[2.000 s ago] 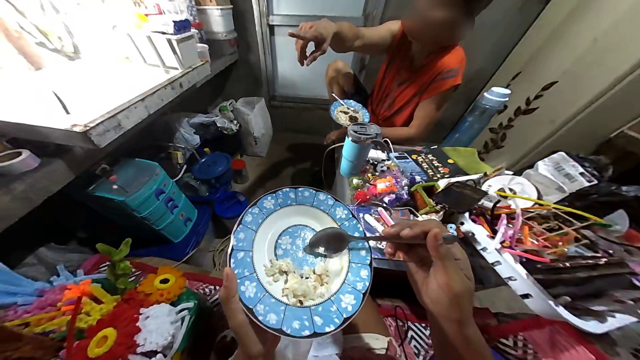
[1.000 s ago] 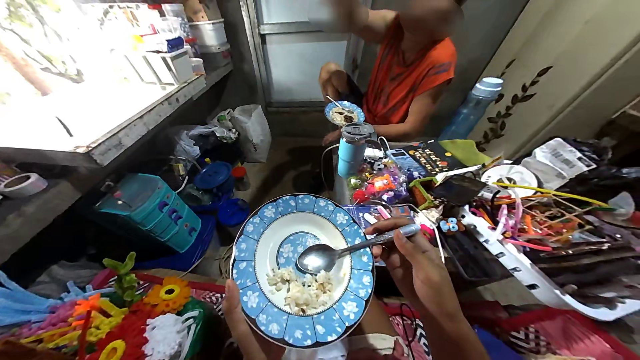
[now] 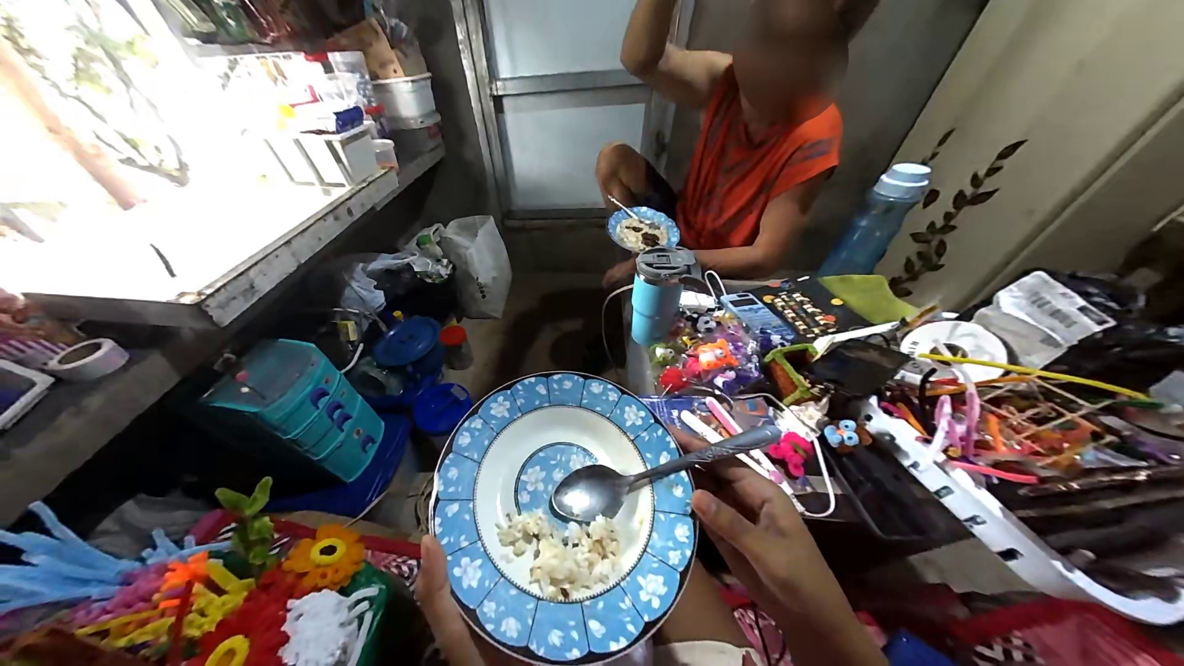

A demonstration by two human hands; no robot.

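Note:
A blue and white flowered plate (image 3: 467, 518) holds a small heap of cooked rice (image 3: 566, 553) at its near side. My left hand (image 3: 444, 601) grips the plate's left edge, the thumb showing on the rim. My right hand (image 3: 754, 523) is at the plate's right edge, its thumb by the rim and its fingers partly hidden behind it. The metal spoon (image 3: 647, 476) lies across the plate, bowl down by the rice and handle over the right rim, just above my right fingers. Whether the fingers touch the handle cannot be told.
Across from me a person in an orange top (image 3: 754, 176) sits by another plate of food (image 3: 642, 231). A blue tumbler (image 3: 655, 301) and craft items crowd the table at right. Teal drawers (image 3: 319, 416) stand left; fuzzy craft flowers (image 3: 324, 552) fill the lower left.
My right hand held the spoon's handle above the plate; now the spoon rests across the plate and the hand is lower, at the rim. The other person's arm has risen from pointing sideways.

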